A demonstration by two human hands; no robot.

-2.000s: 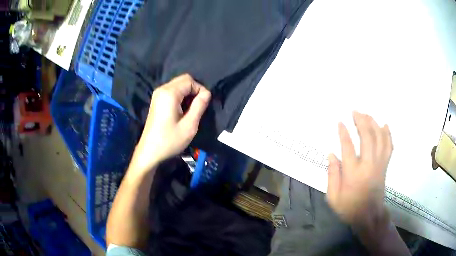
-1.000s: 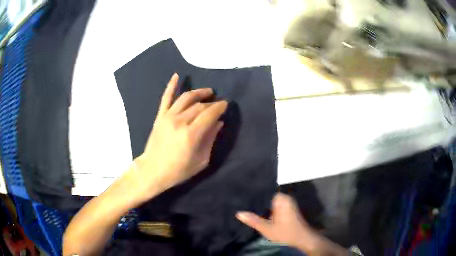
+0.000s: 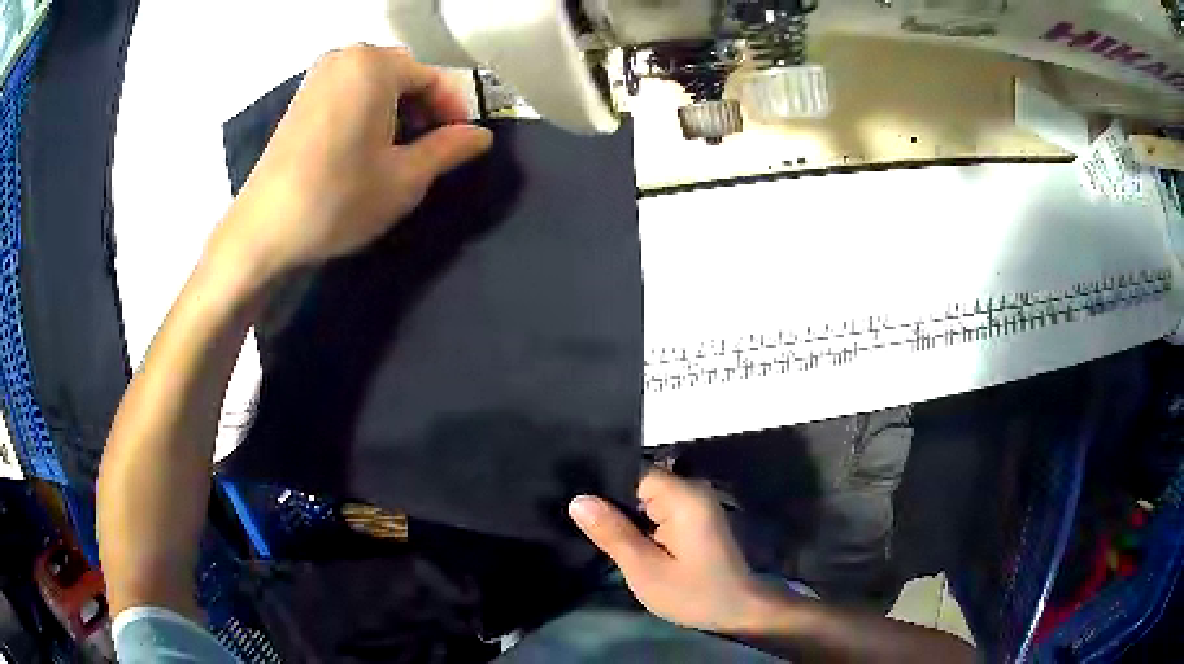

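A dark cloth panel (image 3: 519,298) lies on the white tabletop and hangs over its front edge. My left hand (image 3: 364,149) is at the panel's upper left, fingers curled with thumb and fingertips close together beside the machine head; whether cloth is pinched between them is hidden. My right hand (image 3: 682,545) is at the panel's lower right corner, below the table's front edge, with the thumb on top of the cloth and the fingers at its edge. The cream sewing machine head (image 3: 519,52) stands at the panel's top edge.
More dark cloth (image 3: 72,260) lies at the far left over a blue basket (image 3: 16,285). The white tabletop (image 3: 805,247) carries a printed scale along its front. Ridged metal knobs (image 3: 788,92) stick out from the machine. Another blue basket (image 3: 1117,597) is at the lower right.
The view has turned towards the machine. The panel's top edge is now by the machine head, and my left hand has moved up to it. My right hand remains at the lower right corner.
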